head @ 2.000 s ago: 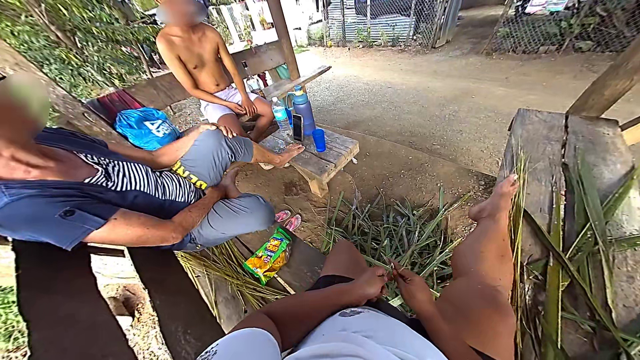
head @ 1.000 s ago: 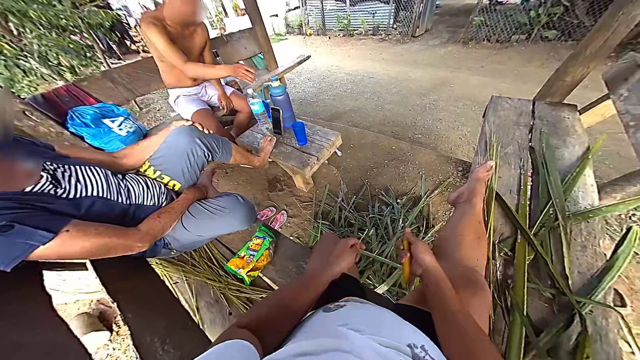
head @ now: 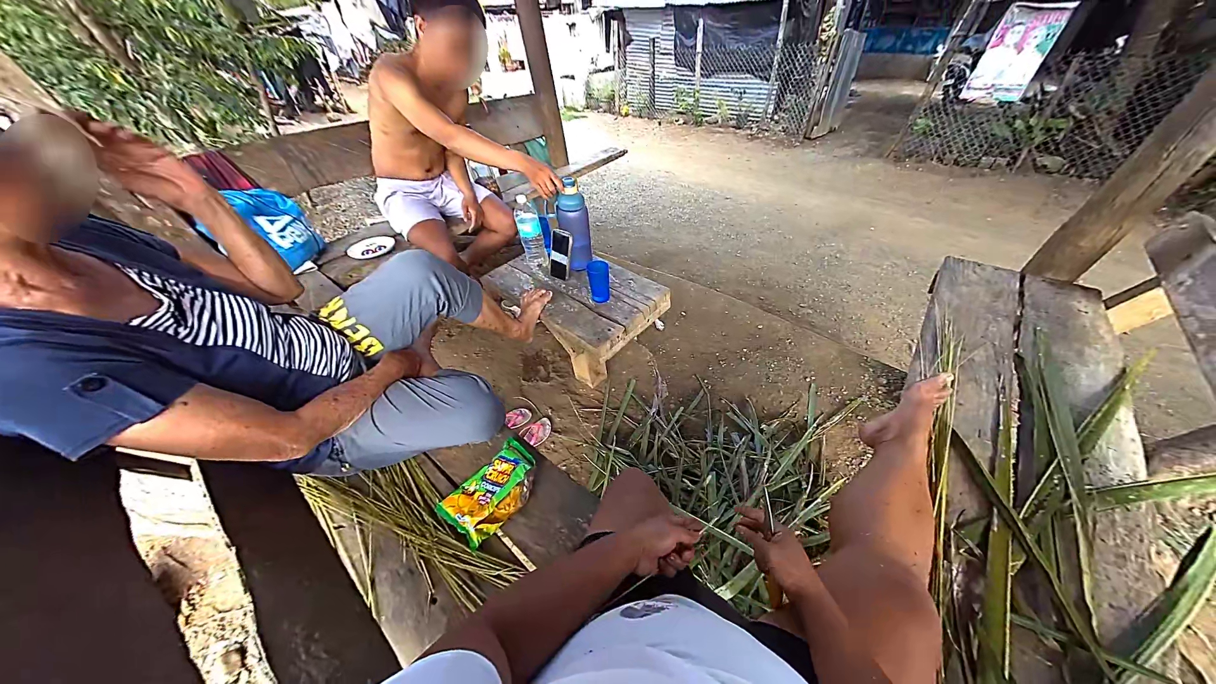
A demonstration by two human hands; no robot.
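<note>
My left hand is closed on a thin green leaf strip, which stretches across toward my right hand. My right hand grips a small knife, its thin blade pointing up beside the strip and its orange-brown handle partly hidden under the palm. Below and beyond both hands lies a heap of cut green leaf strips on the ground. Long palm leaves rest on the wooden bench at my right, beside my outstretched leg. A bundle of thin leaf ribs lies on the bench at my left.
A green snack bag lies by the ribs, near pink slippers. A person in a striped shirt sits at left. Another person touches a blue bottle on a low wooden table with a phone and cup.
The person at the back has moved a hand from the air onto the blue bottle. The seated person at left has raised a hand beside the head. My hands have come closer together.
</note>
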